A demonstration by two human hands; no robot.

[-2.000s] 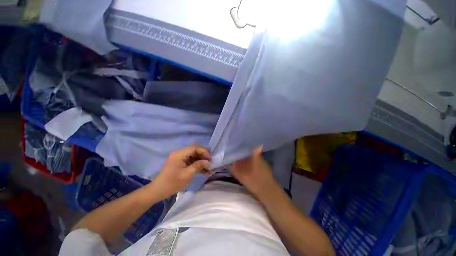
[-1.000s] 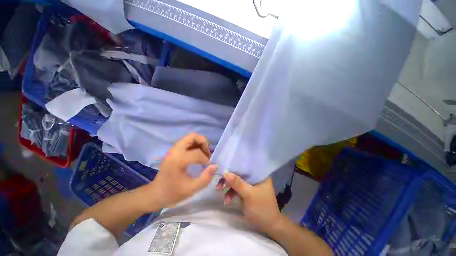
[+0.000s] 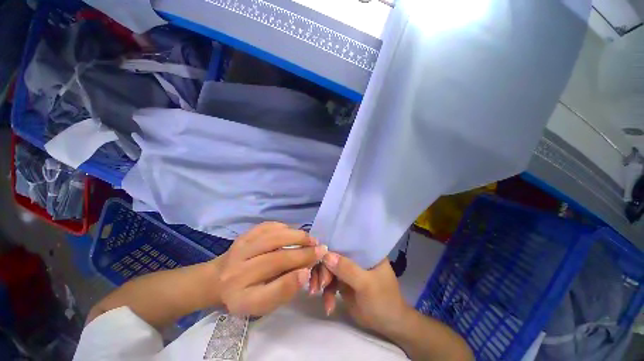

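Note:
A light blue-grey garment panel (image 3: 452, 120) hangs from the machine table over its front edge toward my lap. A narrow folded strip (image 3: 347, 166) runs along its left straight side. My left hand (image 3: 265, 271) pinches the lower end of this strip with its fingertips. My right hand (image 3: 364, 289) grips the panel's bottom corner beside it, thumb on top. The fingertips of both hands meet at the corner. A bright glare hides the upper part of the panel.
The ruler-marked table edge (image 3: 303, 32) is behind the panel. Loose cloth (image 3: 233, 166) lies below it. Blue baskets stand at left (image 3: 141, 243) and right (image 3: 494, 275), a red basket (image 3: 49, 187) at far left. A thin metal rod (image 3: 593, 127) is on the right.
My left hand, apart from the corner with fingers curled a second ago, now closes on it. The left edge again shows a folded strip. The view has shifted slightly.

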